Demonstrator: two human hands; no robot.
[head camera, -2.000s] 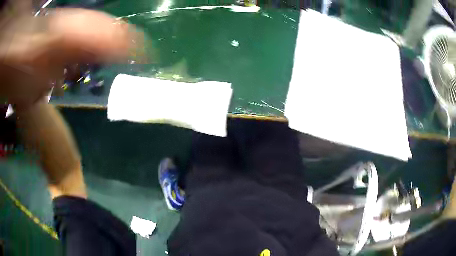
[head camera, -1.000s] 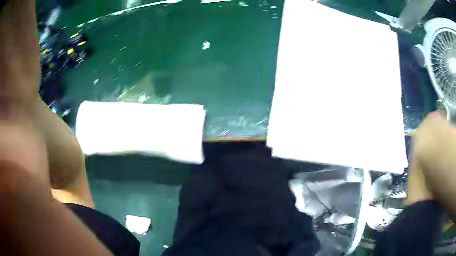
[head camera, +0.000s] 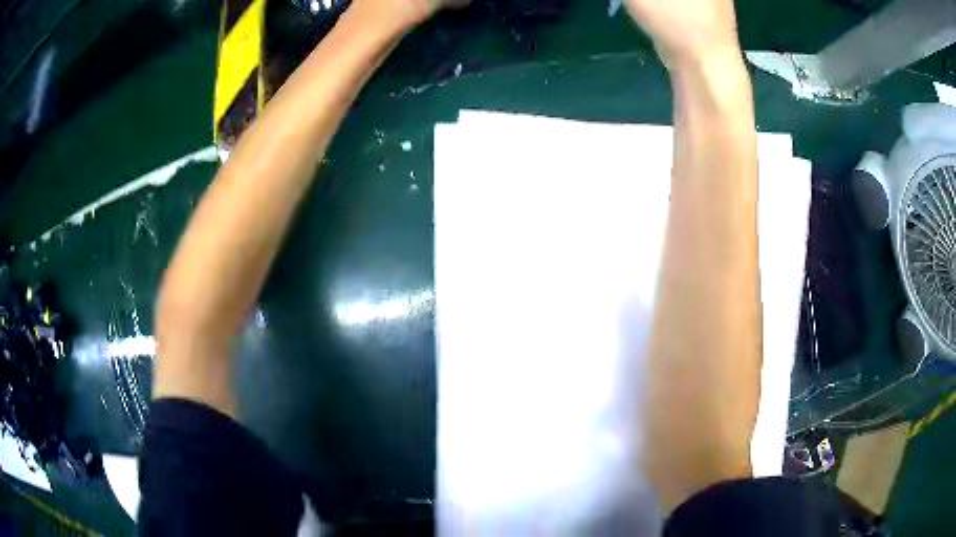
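Note:
Both my arms reach forward over the green bench to the top edge of the picture. My left hand (head camera: 414, 8) is cut off by the top edge, so its fingers and anything in them are hidden. My right hand (head camera: 681, 19) is also cut off at the top, with a small pale blue bit by it that I cannot make out. A stack of large white foam sheets (head camera: 535, 273) lies on the bench under my right forearm. Its sheets are slightly offset at the top and right.
A pile of tangled black parts (head camera: 31, 357) lies at the far left. A yellow-black striped divider (head camera: 240, 68) stands at the upper left. A white desk fan (head camera: 933, 226) is at the right edge. A grey metal post (head camera: 891, 42) is at the upper right.
Both arms have swung forward to the top of the view. The view has shifted, and the foam stack appears nearer the centre. The small folded white piece has left its place at the bench edge.

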